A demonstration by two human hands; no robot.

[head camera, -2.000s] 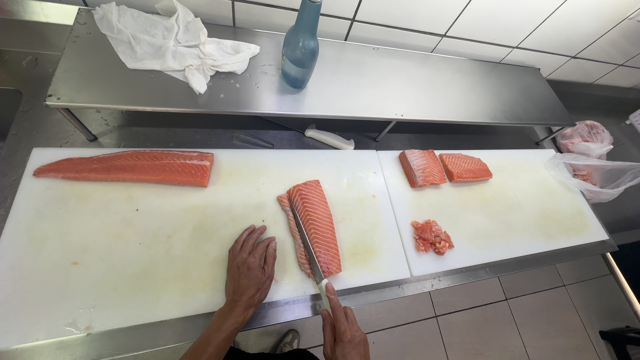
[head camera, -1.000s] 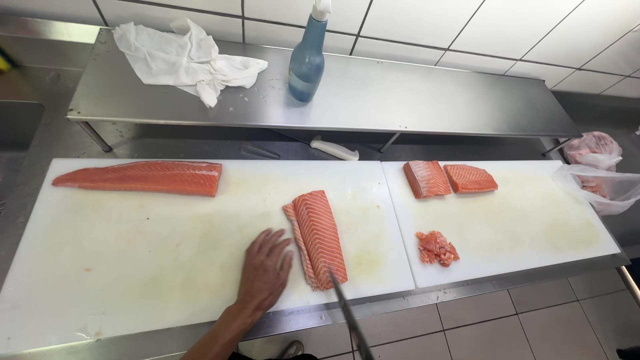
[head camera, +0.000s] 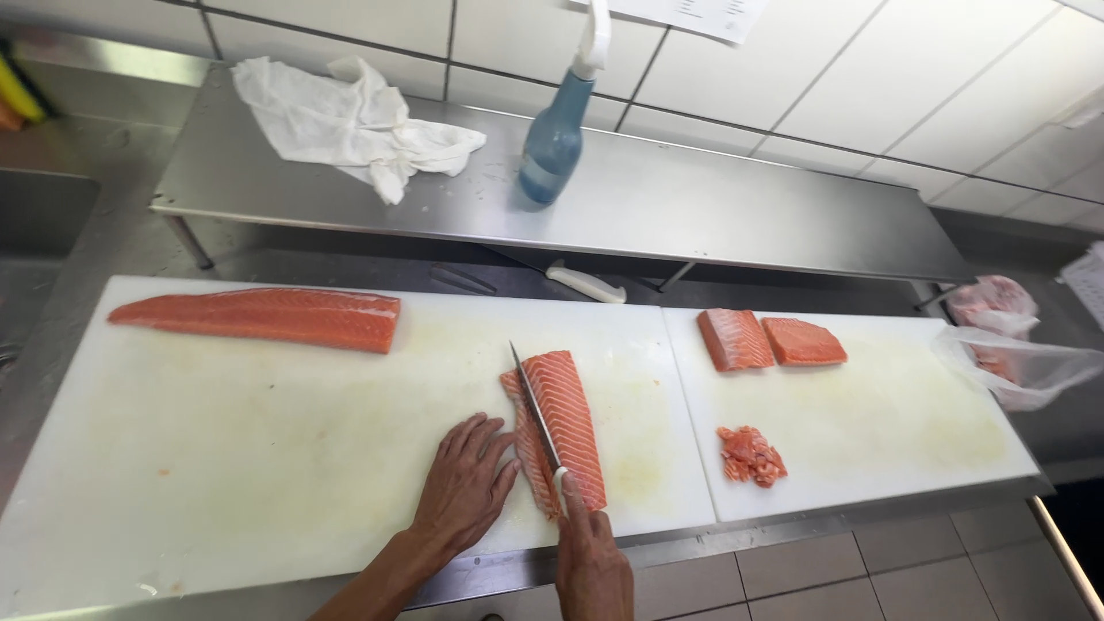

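My right hand point(head camera: 591, 556) grips the white handle of a knife point(head camera: 538, 414), whose long narrow blade lies along the left side of a salmon fillet piece point(head camera: 569, 423). A thin strip of salmon point(head camera: 528, 444) lies left of the blade. My left hand point(head camera: 466, 483) rests palm down on the white cutting board point(head camera: 302, 483), fingers spread, its fingertips beside the strip. A long salmon fillet point(head camera: 267, 319) lies at the board's back left. On the right board point(head camera: 880, 431) are two salmon blocks point(head camera: 735, 340) point(head camera: 805, 341) and a small heap of salmon scraps point(head camera: 752, 455).
Behind the boards stands a low steel shelf point(head camera: 733, 216) with a crumpled white cloth point(head camera: 345, 121) and a blue spray bottle point(head camera: 555, 138). A second white-handled knife point(head camera: 586, 282) lies beneath it. Plastic bags point(head camera: 1009, 345) sit far right, a sink point(head camera: 43, 233) far left.
A second ago the knife was at the near end of the salmon piece, pointing toward me; now its blade lies along the piece again. My left hand has stayed beside it.
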